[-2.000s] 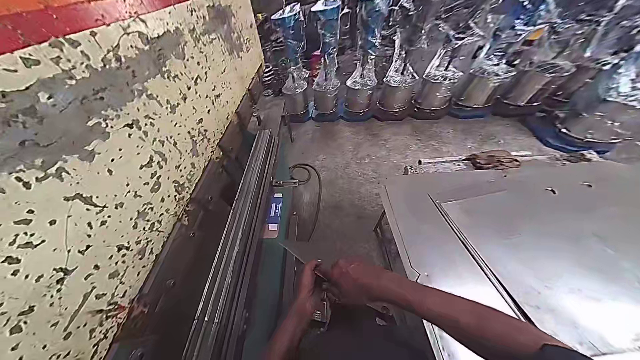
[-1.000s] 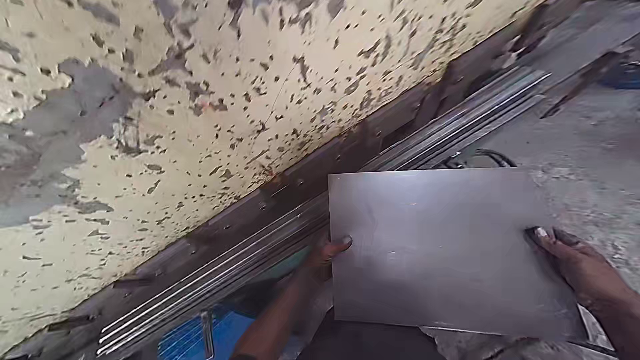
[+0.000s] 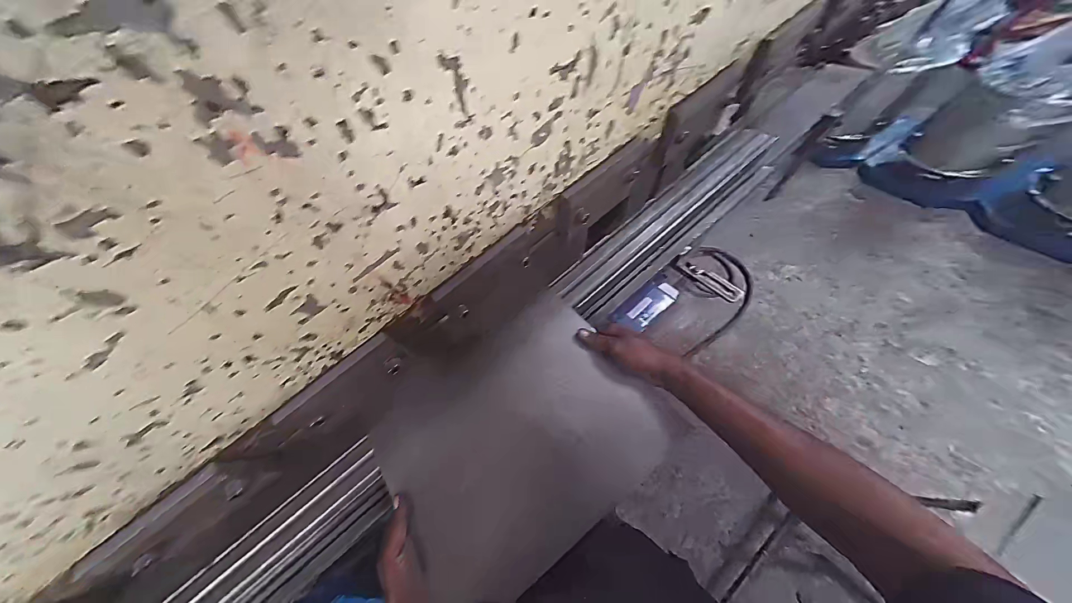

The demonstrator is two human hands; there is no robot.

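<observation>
A flat rectangular metal sheet (image 3: 511,444) lies between my hands, tilted over a bundle of long metal bars (image 3: 662,226). With its thumb on top, my right hand (image 3: 628,353) grips the sheet's upper right edge. At the lower left, my left hand (image 3: 402,557) holds the opposite edge; part of it is cut off by the frame's bottom. The sheet's far corner reaches the dark metal frame along the wall, and the sheet covers the middle of the bars.
A peeling cream wall or panel (image 3: 335,167) rises on the left above a dark bolted metal frame (image 3: 502,260). A blue and white box (image 3: 645,303) and a black cable (image 3: 741,293) are beyond my right hand. Plastic-wrapped items on blue bases (image 3: 938,180) stand on the concrete floor.
Two seconds ago my hands were close together beside the bars; one second ago they held the sheet broad side up. The sheet has since turned and moved over the bars. The view has swung.
</observation>
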